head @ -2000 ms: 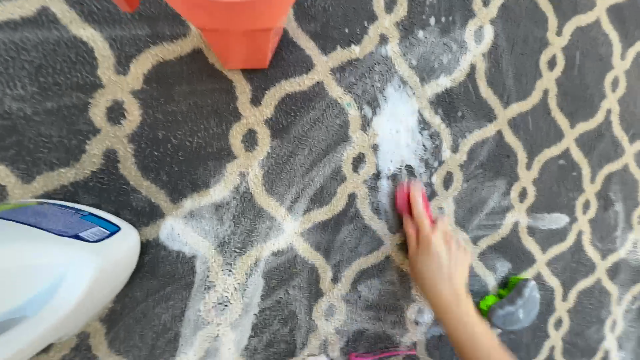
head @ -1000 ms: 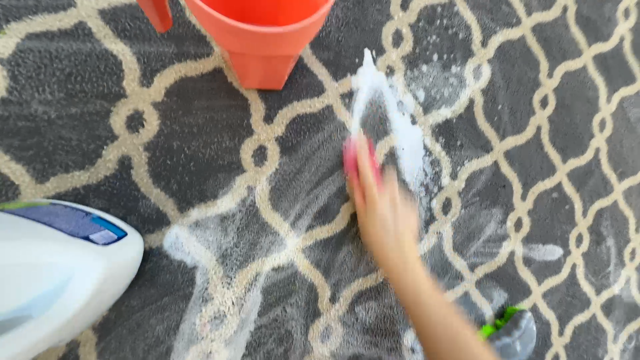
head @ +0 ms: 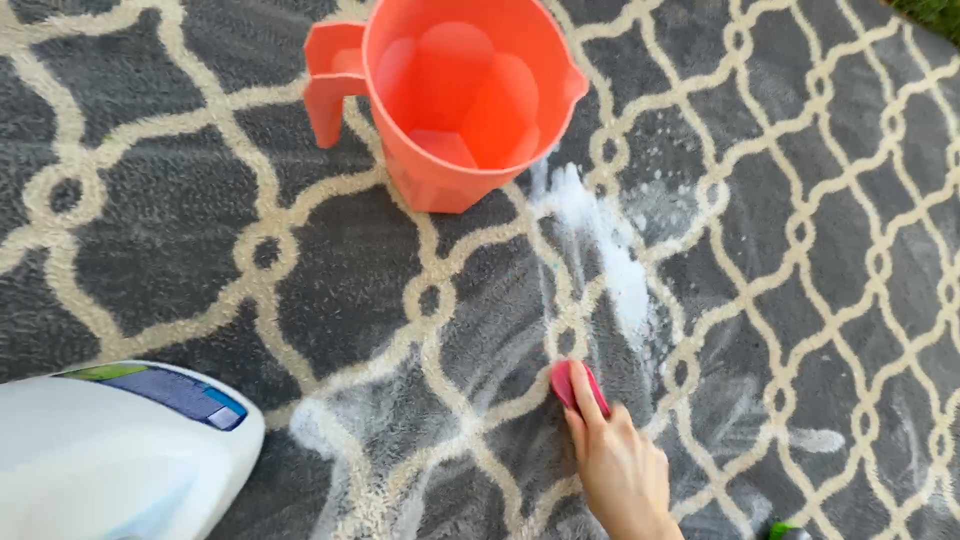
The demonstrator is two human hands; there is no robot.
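Note:
My right hand [head: 622, 457] grips a pink scrub brush [head: 578, 387], which rests on a grey rug with a cream trellis pattern [head: 337, 262]. White foam [head: 611, 247] lies in a thick streak just beyond the brush, and thinner suds smear the pile to its left and right. A coral plastic pitcher [head: 442, 184] stands on the rug at the top middle, its handle to the left and its inside visible. My left hand is out of view.
A large white plastic body with a blue and green label [head: 112, 457] fills the lower left. A green and grey object [head: 787, 531] is cut off at the bottom edge. Grass [head: 930, 15] borders the rug at the top right corner.
My right hand has swept the brush through the foam, and the streak's shape has changed. The brush is now nearer the bottom, below the foam. The view has shifted, showing more of the pitcher.

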